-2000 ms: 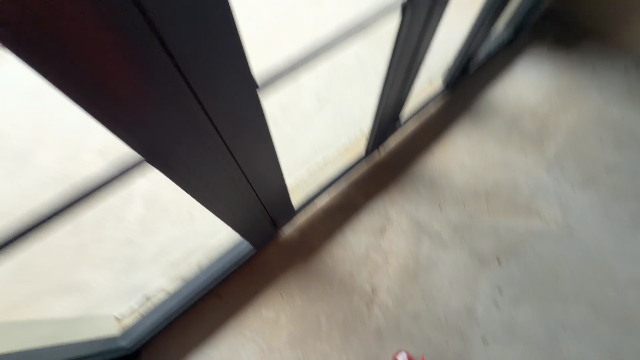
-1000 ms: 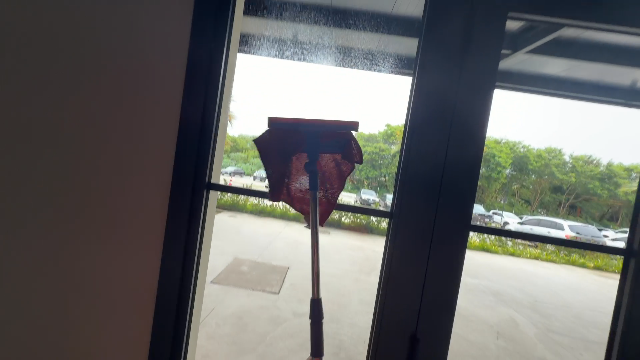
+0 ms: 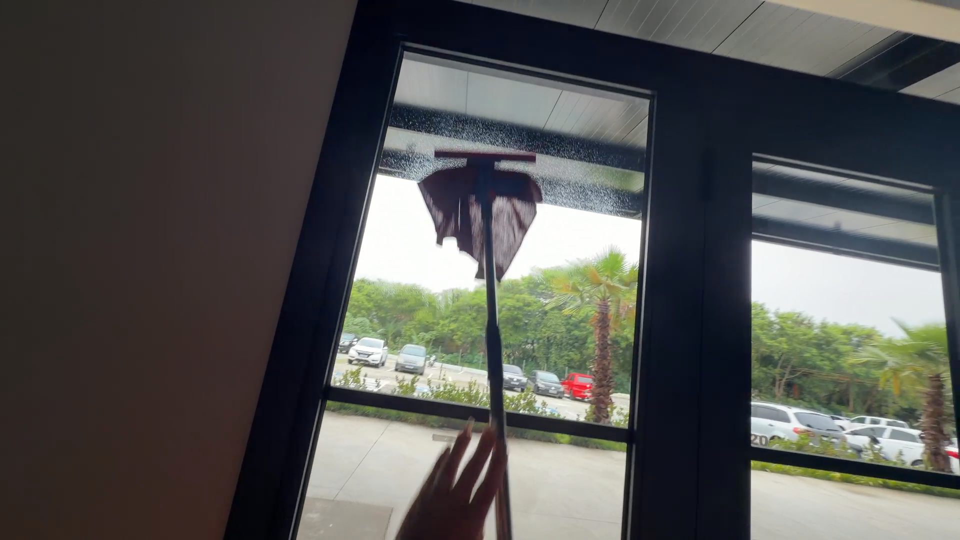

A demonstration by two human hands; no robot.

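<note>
A telescopic pole point(image 3: 493, 352) rises from the bottom edge, with a flat cleaning head point(image 3: 485, 157) at its top. A dark red cloth point(image 3: 480, 202) hangs in folds from the head, in front of the upper pane of a dark-framed glass door or window point(image 3: 679, 300). Fine droplets speckle the glass around the head. What looks like my left hand point(image 3: 454, 487) is at the bottom centre, just left of the pole, fingers extended and somewhat apart; it is blurred, and whether its fingertips touch the pole is unclear. My right hand is out of view.
A plain wall point(image 3: 150, 262) stands at the left. A crossbar point(image 3: 480, 414) divides the pane low down, and another framed pane point(image 3: 847, 300) is at the right. Beyond the glass are paving, parked cars, a palm and trees, under a panelled overhang.
The view has swung up from the floor to the glass. Since one second ago the cleaning head and cloth have moved higher on the pane, and a hand has come into view beside the pole.
</note>
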